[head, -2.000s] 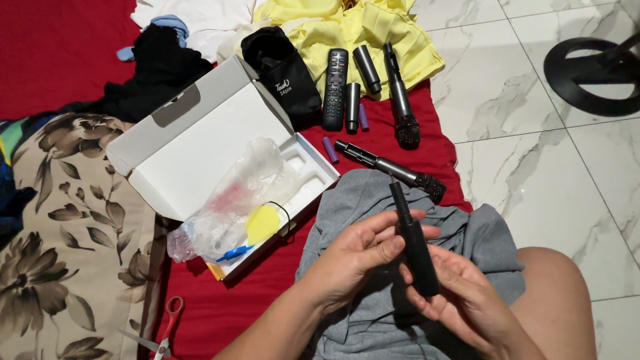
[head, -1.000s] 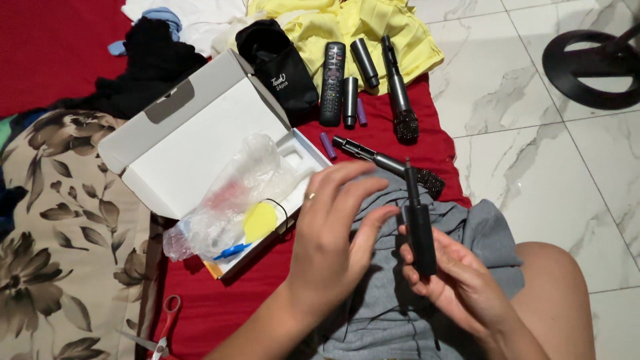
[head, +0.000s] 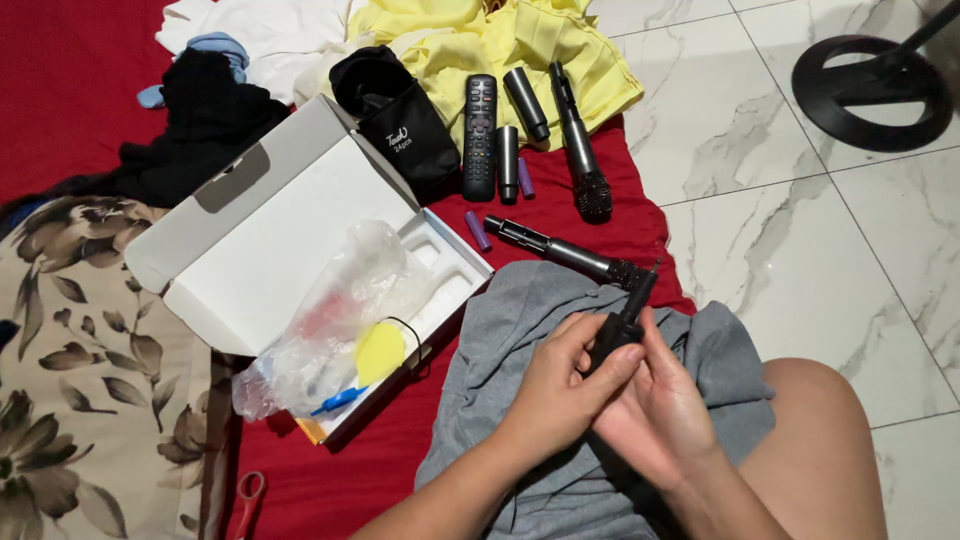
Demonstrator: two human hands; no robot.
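Note:
Above the grey cloth on the lap, my left hand (head: 559, 382) and my right hand (head: 664, 412) both close around a black handheld tool with a thin metal tip (head: 626, 319), which looks like a screwdriver. The tip points up and away, and the fingers hide much of the body. Just beyond it a black wireless microphone (head: 574, 255) lies with its handle uncovered. Another microphone (head: 577, 150) lies farther back, beside two dark handle sleeves (head: 526, 103) and a black remote control (head: 479, 139). Two purple battery cells (head: 478, 231) rest on the red sheet.
An open white box (head: 262, 217) holds a crumpled plastic bag (head: 337, 315). Behind it stands a black pouch (head: 409, 127), near yellow cloth (head: 517, 45). Red-handled scissors (head: 250, 491) lie at lower left. A round black stand base (head: 874, 94) is on the tiled floor.
My left hand, raised off the black tool a second ago, has come back onto it. A thin metal tip now shows at the tool's far end.

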